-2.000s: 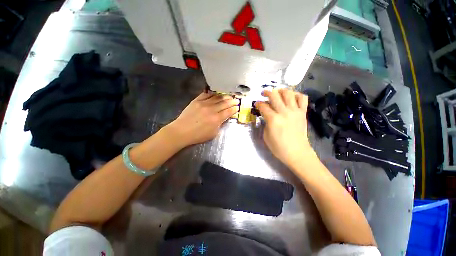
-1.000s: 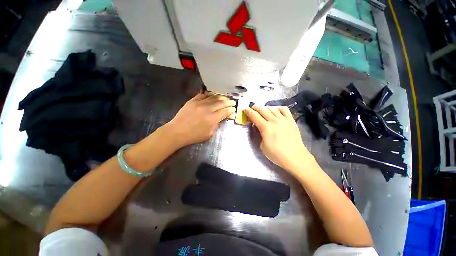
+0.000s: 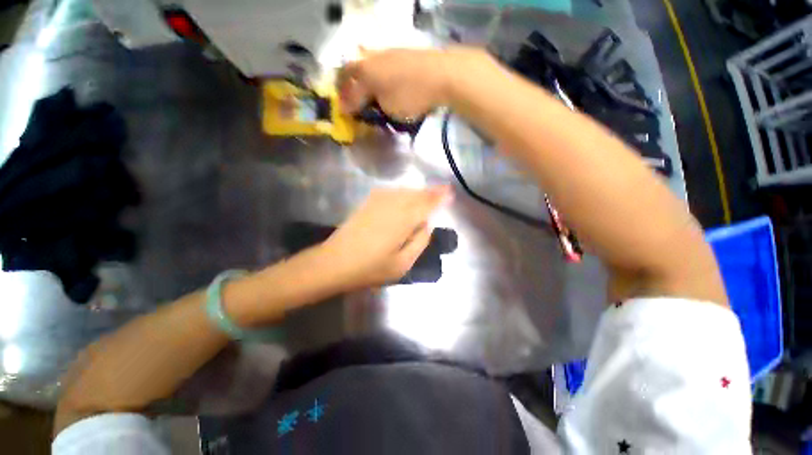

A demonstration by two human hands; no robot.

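Observation:
The yellow plate point(image 3: 277, 108) lies bare on its left side under the white machine head point(image 3: 267, 31). My right hand point(image 3: 392, 84) is curled at the plate's right edge, with a dark strip point(image 3: 396, 122) showing under its fingers. My left hand point(image 3: 378, 238) is blurred, off the plate and nearer to me, above the black fabric pieces point(image 3: 429, 267), which it partly covers. Its fingertips are close together; whether they hold anything cannot be told. The needle area is partly hidden by glare and my right hand.
A black heap point(image 3: 62, 191) lies at left. Black zippers point(image 3: 614, 80) lie at upper right, partly behind my right arm. Red-and-dark snips point(image 3: 563, 233) lie by that forearm, with a black cord point(image 3: 476, 191) running toward them. A blue bin point(image 3: 748, 284) stands beside the table at right.
My left hand has left the yellow plate and come down toward me over the fabric pieces. My right hand has curled up. The view has shifted, showing more plate and less machine head.

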